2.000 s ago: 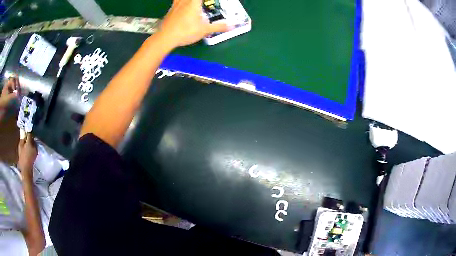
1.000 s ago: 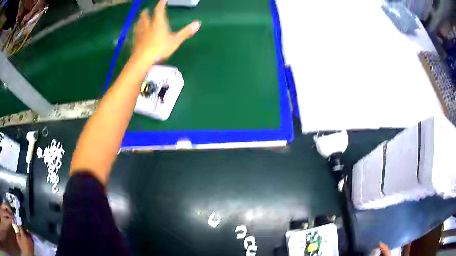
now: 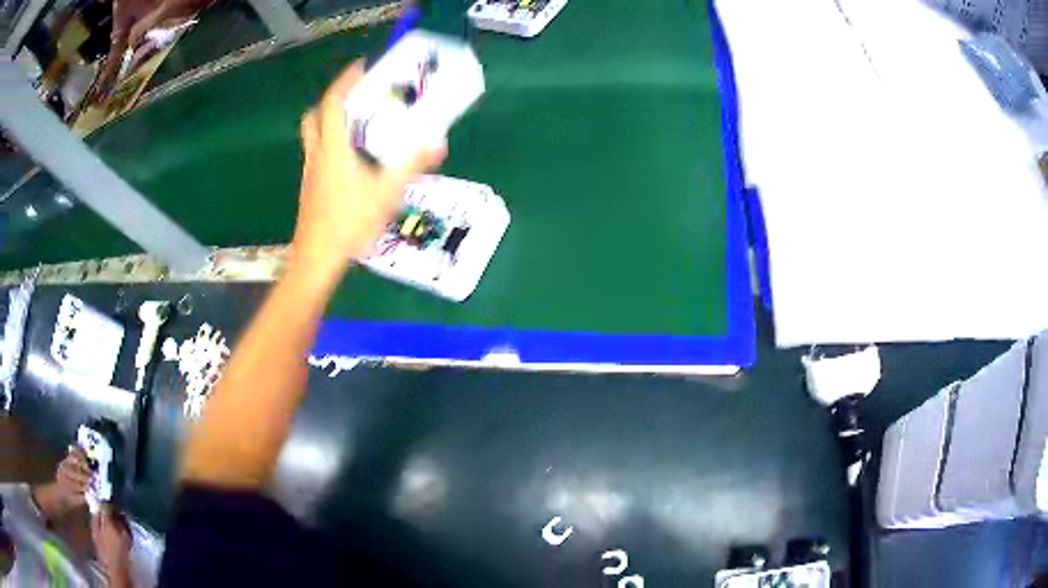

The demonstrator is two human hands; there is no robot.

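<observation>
My left hand (image 3: 362, 172) reaches up from the lower left in a black sleeve and grips a white plastic housing (image 3: 416, 94), a little blurred, held tilted above the green board (image 3: 621, 195). Just below the hand, another open white housing (image 3: 460, 247) with a circuit board and a yellow component lies on the green board, partly covered by the hand. A third open housing (image 3: 517, 12) is cut off by the top edge. My right hand is not in view.
Neighbour's hands (image 3: 86, 494) hold a housing at lower left. C-shaped clips (image 3: 198, 362) lie by a hammer (image 3: 147, 350); another hammer (image 3: 842, 377) lies right, near stacked housings (image 3: 971, 442). A white sheet (image 3: 885, 195) lies upper right. An open housing (image 3: 776, 577) is cut off below.
My left hand was empty with fingers spread one second ago; it now grips a housing, lifted off the board. The whole view has shifted a little too.
</observation>
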